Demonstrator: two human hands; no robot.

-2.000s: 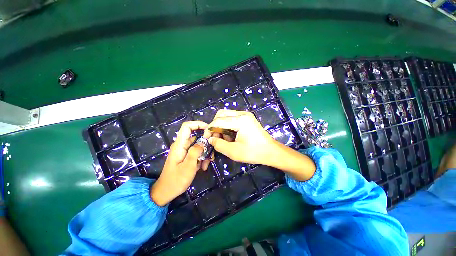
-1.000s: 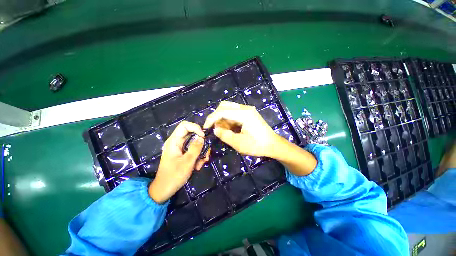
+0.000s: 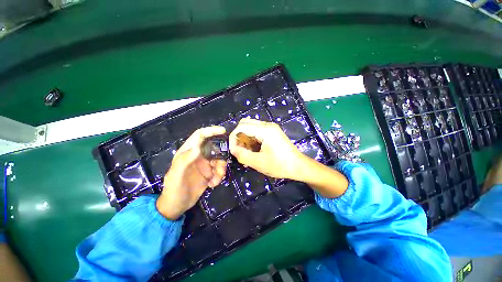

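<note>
A small dark rounded module with shiny metal [image 3: 216, 147] is held in my left hand [image 3: 190, 168], between thumb and fingers, above the black tray. My right hand [image 3: 265, 148] is closed around a thin gold-brown tool [image 3: 249, 141]; its fingertips are right beside the module. The tool's tip is hidden by the fingers. The large black blister tray [image 3: 234, 226] lies tilted on the green surface under both hands, with tiny bright bits in some pockets.
Silvery small parts [image 3: 342, 142] lie heaped right of the tray. Black trays [image 3: 410, 146] with shiny parts stand farther right. A white rail [image 3: 132, 113] borders the green belt, which carries a dark module [image 3: 53, 97] at left and another [image 3: 420, 21] at far right.
The module in my left hand has turned and now shows its metal side; my left fingers have opened out somewhat. The loose modules on the belt have moved left.
</note>
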